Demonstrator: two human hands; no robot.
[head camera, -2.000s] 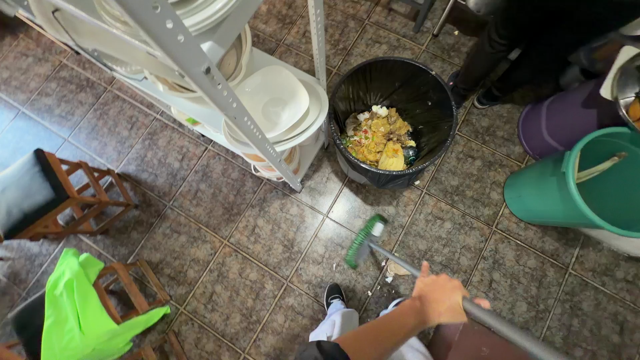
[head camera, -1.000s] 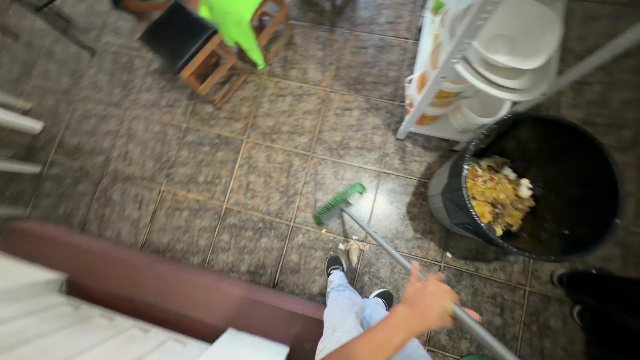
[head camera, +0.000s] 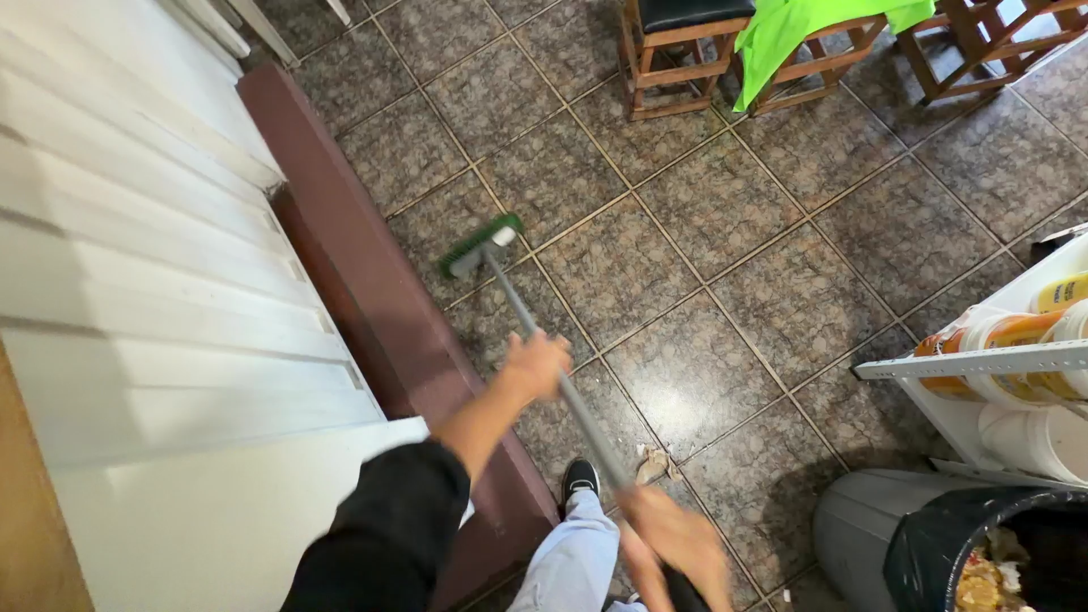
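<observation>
My left hand (head camera: 537, 365), at the end of a black sleeve, is wrapped around the middle of a grey broom pole (head camera: 591, 429). Lower down the view, my right hand (head camera: 676, 540) is closed on the same pole near its black end; it is blurred. The green-bristled broom head (head camera: 480, 246) rests on the tiled floor close to a red-brown ledge. A crumpled pale scrap (head camera: 654, 466) with small bits around it lies on the tiles, to the right of the pole and near my shoe (head camera: 580, 478).
A grey bin (head camera: 858, 527) with a black liner and food waste stands at the lower right, below a metal shelf (head camera: 977, 361) with tubs. The red-brown ledge (head camera: 365, 229) runs along white panels on the left. Wooden stools (head camera: 680, 76), one under green cloth (head camera: 782, 42), are at the top.
The view has swung considerably. The broom head has moved away from the pale scrap and over beside the red-brown ledge. Both hands now show clearly on the pole.
</observation>
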